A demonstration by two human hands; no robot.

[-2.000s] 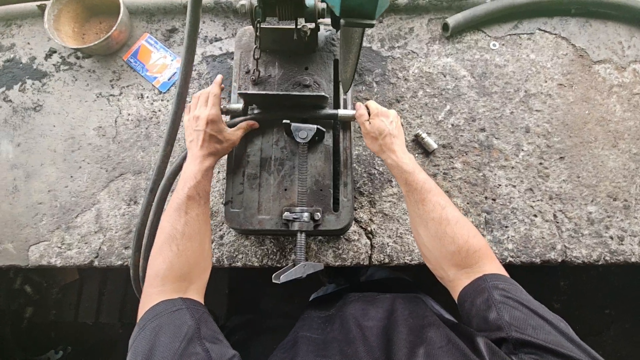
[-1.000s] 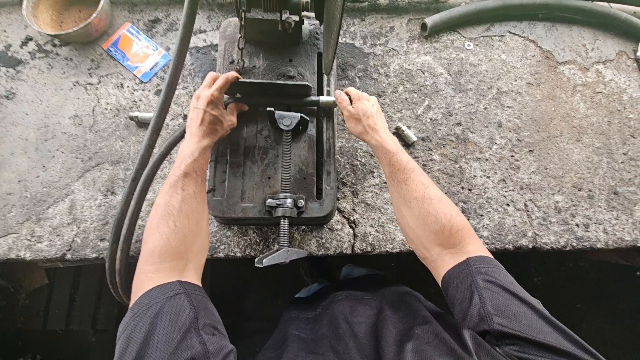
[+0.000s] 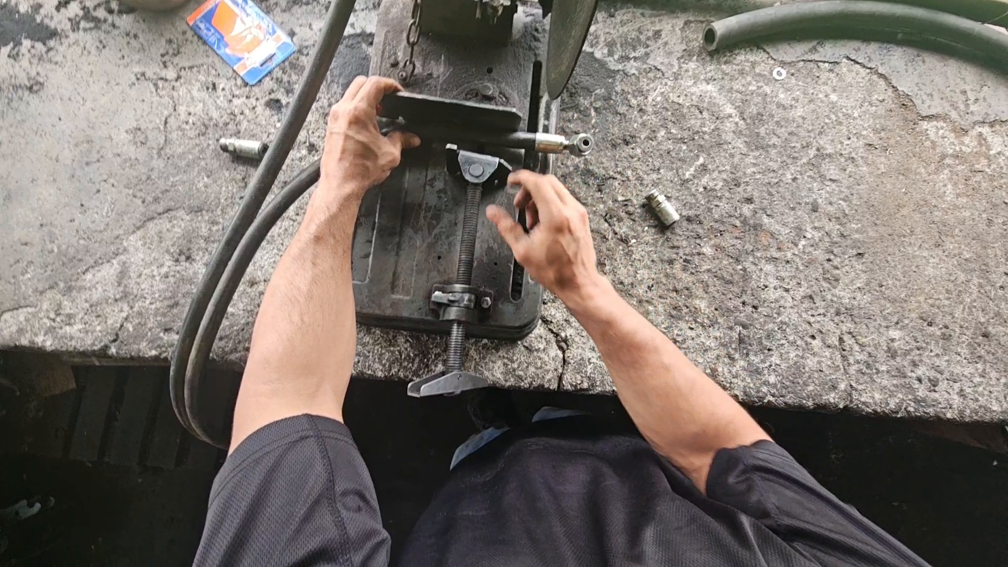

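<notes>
My left hand (image 3: 364,135) grips the black rubber hose (image 3: 465,137) at the left end of the steel fence plate (image 3: 457,113), fingertips over the plate's edge. The hose lies along the plate and ends at the right in a metal hose fitting (image 3: 561,143). My right hand (image 3: 551,228), slightly blurred, hovers with fingers apart over the right side of the cut-off saw base (image 3: 409,236), holding nothing. Left of its fingertips are the vise jaw (image 3: 476,168) and the threaded vise screw (image 3: 468,236), with a wing handle (image 3: 447,383) at its near end. The jaw stands apart from the hose.
The cutting disc (image 3: 568,43) hangs above the base at the back. A metal fitting (image 3: 661,208) lies on the concrete bench at right, another (image 3: 242,147) at left. A thick hose (image 3: 850,14), a small washer (image 3: 779,73) and a blue and orange package (image 3: 241,38) lie farther back.
My right hand has let go of the fitting at the hose's end and moved back toward me, beside the vise jaw. My left hand stays on the hose and plate.
</notes>
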